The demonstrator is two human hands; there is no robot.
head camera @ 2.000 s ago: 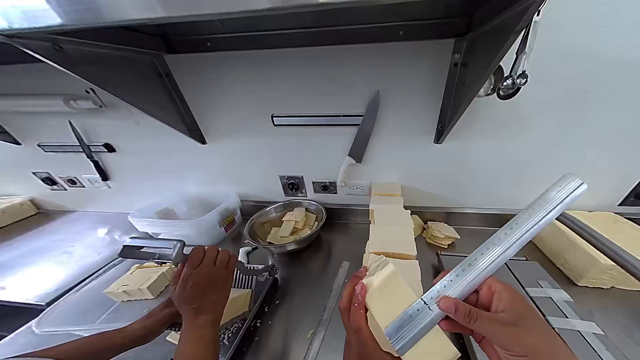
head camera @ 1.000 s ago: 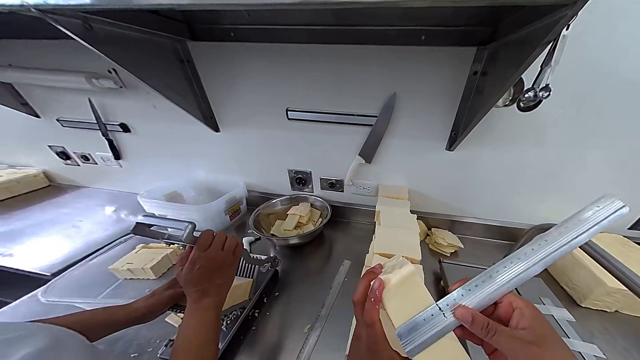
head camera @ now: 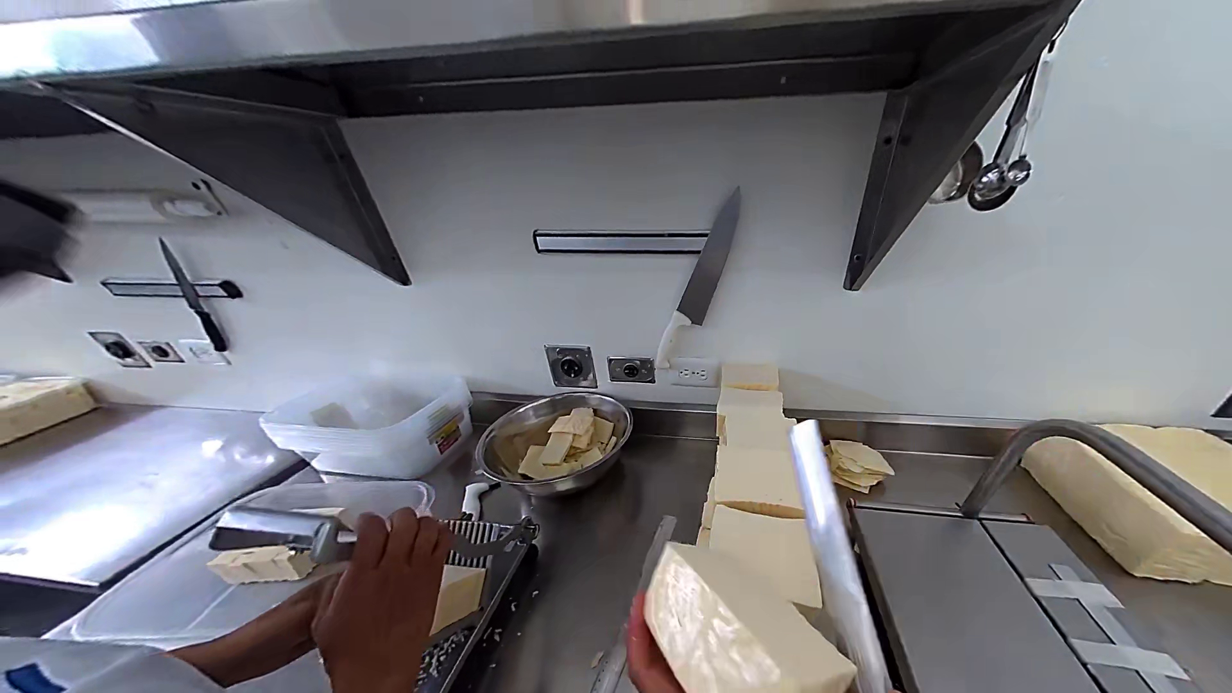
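Note:
A pale yellow block of cheese is tilted in my left hand, whose fingers show at its left side. Just right of the block stands a metal ruler, seen nearly edge-on and tilted. My right hand is almost wholly hidden behind the ruler and block at the bottom edge, so its grip does not show. Behind the block, a row of cut cheese blocks runs back to the wall. Left of the block, a long flat metal strip lies on the steel counter.
A co-worker's hands work at a slicing frame on the left. A steel bowl of cheese slices and plastic tubs stand behind. On the right are a flat metal cutter and a large cheese block.
The ruler has turned from lying slanted across the block to standing steeply at its right side. The block has turned. My right hand has dropped almost out of sight. The co-worker's handle has lowered.

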